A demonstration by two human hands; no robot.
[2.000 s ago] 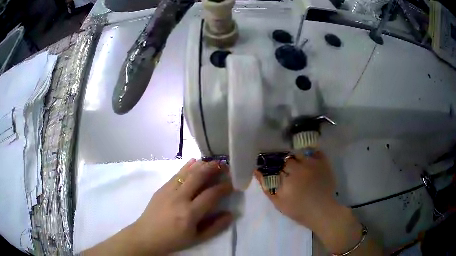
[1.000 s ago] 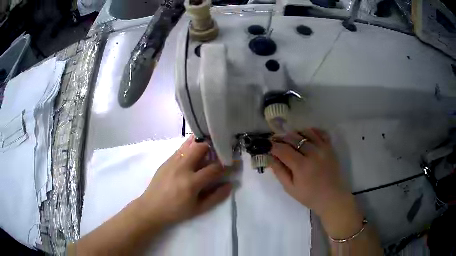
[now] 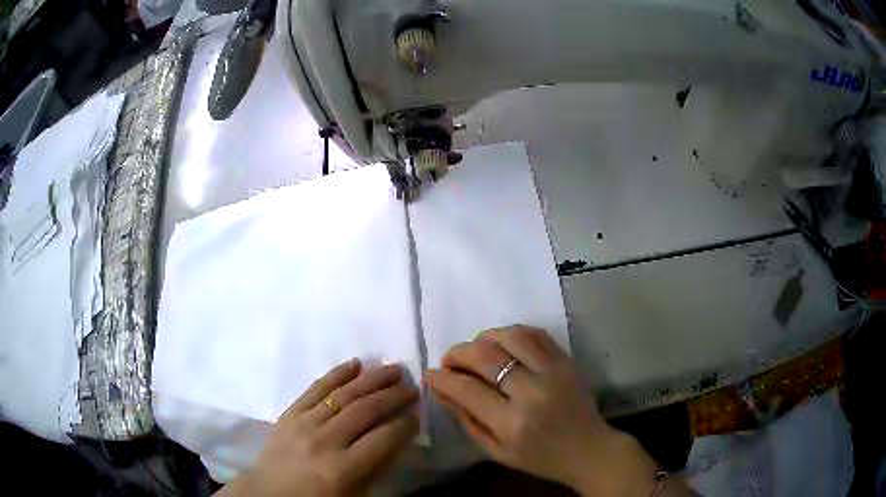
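Observation:
A white fabric panel [image 3: 291, 281] lies flat on the machine table, its far part under the presser foot [image 3: 406, 184]. A thin grey seam line [image 3: 418, 281] runs down it from the foot towards me. My left hand [image 3: 355, 427] rests on the near part, left of the line, fingertips close to it. My right hand [image 3: 515, 398] is right of the line, its thumb and fingers drawn together at the line on the fabric. The fingertips of both hands are close together. Whether they pinch the cloth is hard to tell.
The cream JUKI sewing machine arm [image 3: 602, 44] spans the top. Stacked white panels [image 3: 49, 243] lie left, beside the plastic-covered edge [image 3: 131, 223]. A grey lamp head [image 3: 236, 73] hangs at upper left. Another white panel [image 3: 777, 451] lies at lower right on orange-brown patterned cloth [image 3: 767, 393].
Both hands have moved from beside the needle towards me, along the seam line. The view has shifted, so the machine head sits higher and more of the panel shows.

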